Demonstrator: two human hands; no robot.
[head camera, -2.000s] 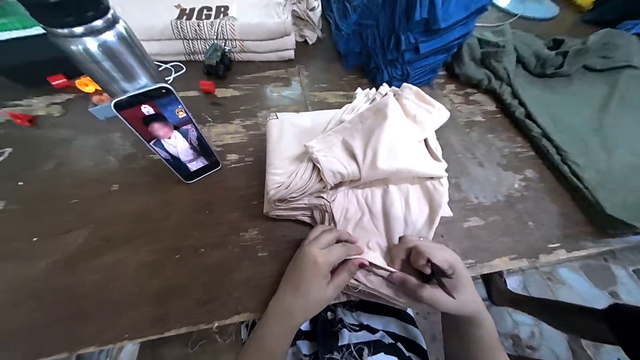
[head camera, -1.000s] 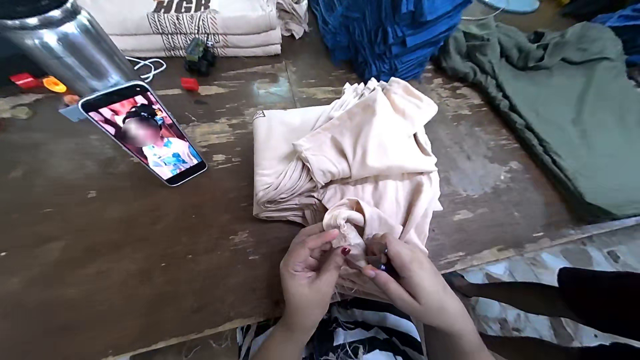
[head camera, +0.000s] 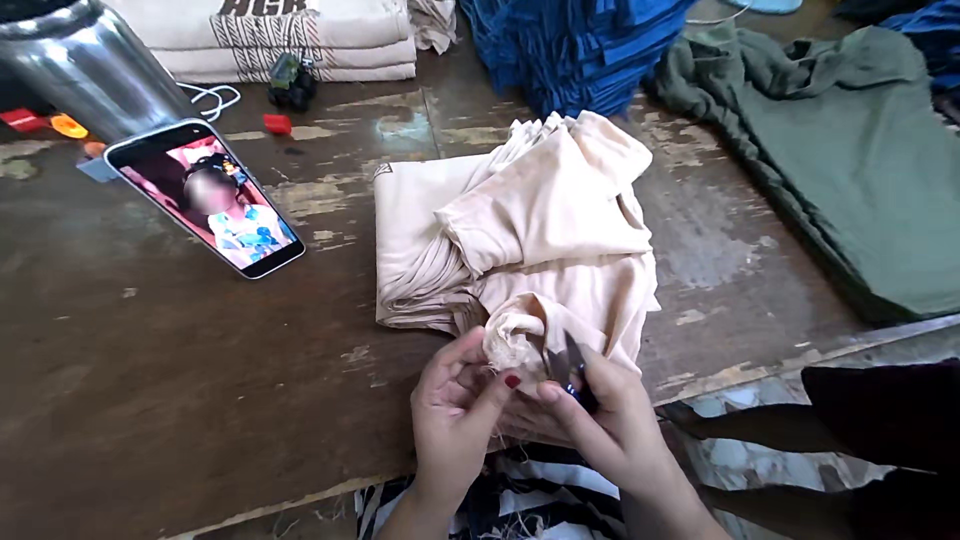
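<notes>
A folded stack of cream fabric garments (head camera: 555, 202) lies at the table's front edge, with loose sleeves bunched on top. My left hand (head camera: 461, 405) pinches the frayed, rolled edge of a cream sleeve (head camera: 517, 341) between thumb and fingers. Close beside it, my right hand (head camera: 600, 412) holds small dark thread snips (head camera: 570, 364), whose blades point up and stand apart next to that edge. The right thumb also lies against the cloth. Part of the snips is hidden in the palm.
A phone (head camera: 210, 202) leans on a steel bottle (head camera: 97, 67) at the left. Behind are folded printed cream cloths (head camera: 360, 34), a small toy vehicle (head camera: 291, 81) and blue fabric (head camera: 570, 45). Green cloth (head camera: 862, 165) lies right; another person's legs (head camera: 765, 431) show beyond the edge.
Two seconds ago the sleeve edge lay flatter between my hands; now it is turned up in a curl. The snips' blades now point up beside it. The view has shifted slightly.
</notes>
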